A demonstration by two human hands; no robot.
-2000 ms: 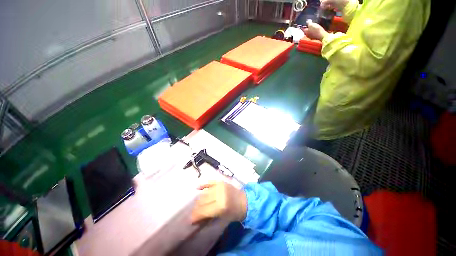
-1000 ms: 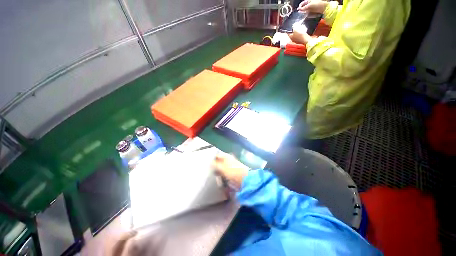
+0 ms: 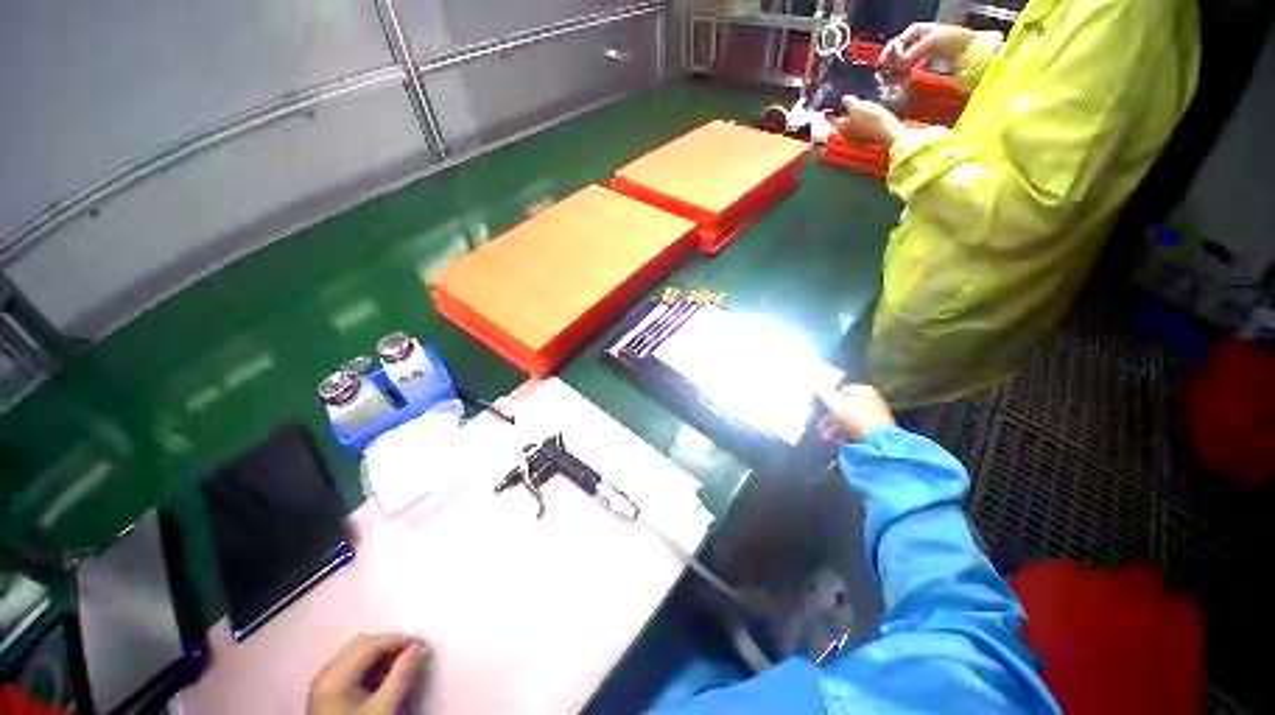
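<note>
Display panels (image 3: 727,359) with white glare on top and small gold tabs at the far edge lie on the green bench at right. My right hand (image 3: 856,414) has its fingers on their near right corner and seems to pinch the top one; the exact grip is blurred by glare. My left hand (image 3: 366,676) is empty at the mat's near edge, fingers curled, thumb apart, partly cut off by the frame. The pale mat (image 3: 490,601) carries a black air blow gun (image 3: 559,468) with a hose.
A white wipe pad (image 3: 413,458) lies before bottles in a blue holder (image 3: 396,405). Black panels (image 3: 276,524) lie at left, with a grey-faced one (image 3: 129,608) beside them. Orange foam stacks (image 3: 573,266) stand behind. A person in yellow (image 3: 1042,196) stands at right. A round bin (image 3: 825,601) is beside the bench.
The white-looking panel held over the mat one second ago is gone from there, uncovering the blow gun. My right hand has moved right to the display panels; my left hand is empty.
</note>
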